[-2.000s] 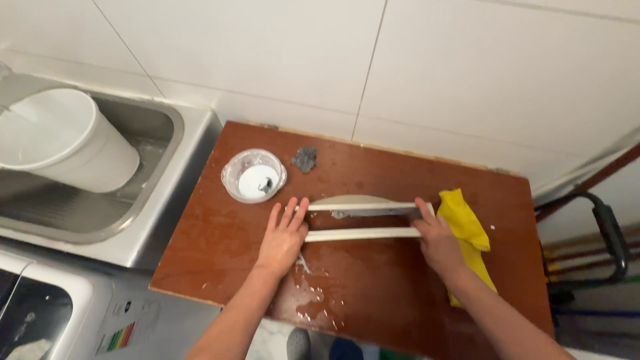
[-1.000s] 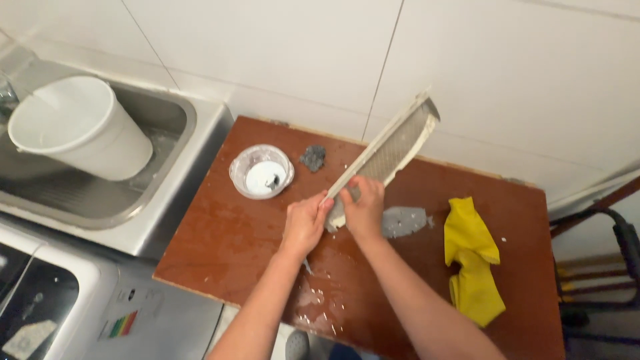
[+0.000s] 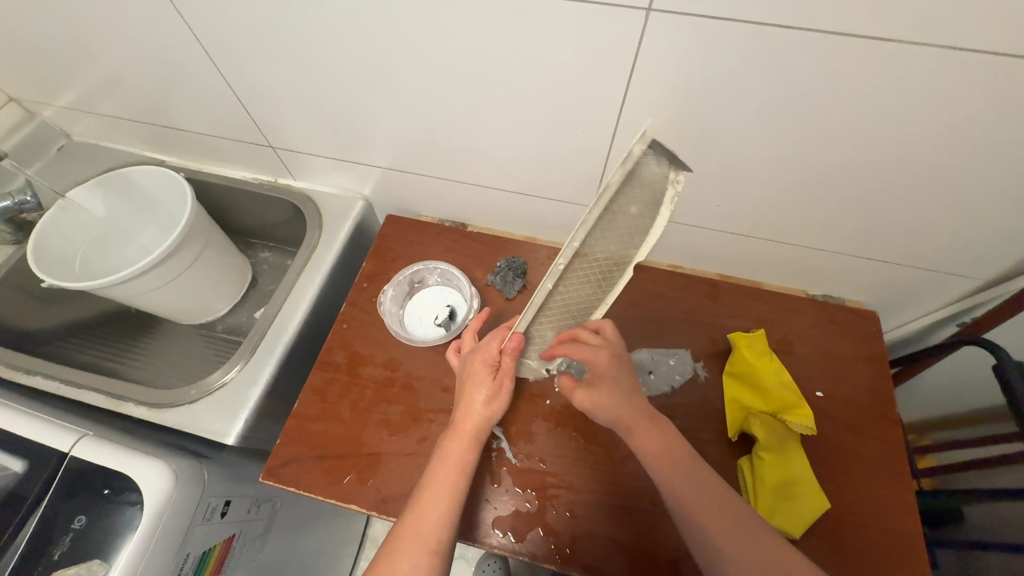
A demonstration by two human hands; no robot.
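A long mesh filter screen with a pale frame [image 3: 596,256] stands tilted above the brown wooden board, its far end raised toward the wall. My left hand [image 3: 486,372] grips its lower left edge. At its lower end, my right hand [image 3: 598,370] has bent fingers beside the mesh; whether they pinch anything cannot be told. Behind that hand, a patch of grey residue [image 3: 666,370] lies on the board. A clear plastic tub with white contents and a dark scrap [image 3: 429,302] sits left of the filter, near a grey lint clump [image 3: 507,277].
Yellow rubber gloves [image 3: 768,432] lie at the right of the wet wooden board [image 3: 384,432]. On the left, water runs into a white bucket [image 3: 144,244] leaning in a steel sink [image 3: 300,224], with a white appliance [image 3: 152,472] below. A tiled wall rises behind.
Two seconds ago both hands held the filter low across the board; it was then raised at a slant. Since one second ago my right hand has shifted to its lower end.
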